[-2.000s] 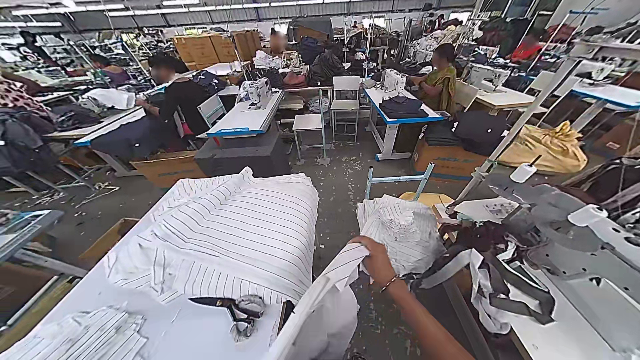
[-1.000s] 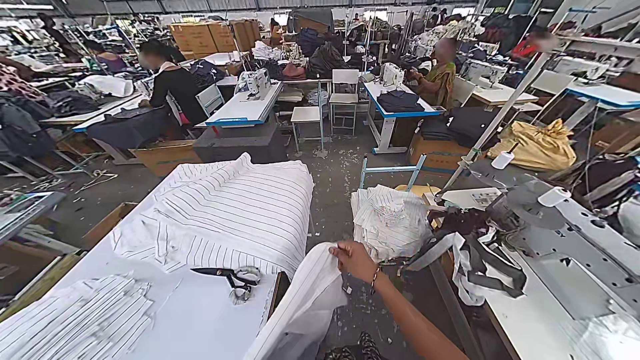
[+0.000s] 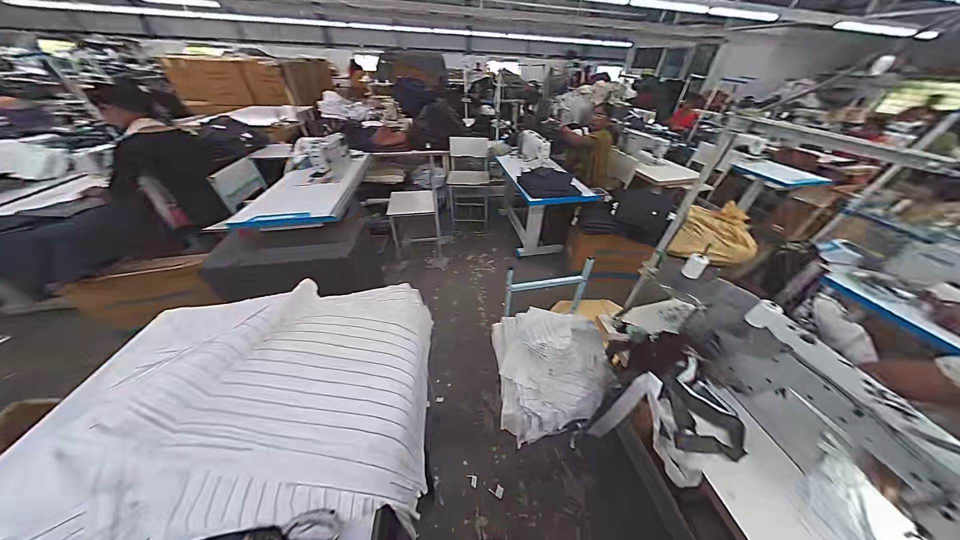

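Neither my left hand nor my right hand is in the frame. Striped white fabric (image 3: 322, 375) lies in a thick, wrinkled heap over the table at the left. At the bottom edge, the dark handles of fabric shears (image 3: 311, 525) show only in part, cut off by the frame. Across the aisle, a stack of white fabric pieces (image 3: 551, 371) rests on a seat or stand beside the right-hand sewing table (image 3: 780, 480). Dark and white fabric strips (image 3: 705, 420) hang over that table's near edge. White thread cones (image 3: 695, 265) stand on the machine there.
A floor aisle (image 3: 465, 300) with scraps runs between the tables. Ahead are white chairs (image 3: 415, 206), sewing machine tables (image 3: 300, 199), a cardboard box (image 3: 142, 289) and a yellow sack (image 3: 716, 232). One person (image 3: 161, 165) sits at the left, another (image 3: 596, 146) farther off. A slanted metal pole (image 3: 675, 225) rises at the right.
The right hand, earlier holding white fabric over the aisle, and that fabric are out of view now. The view has tilted up, and the shears are mostly cut off.
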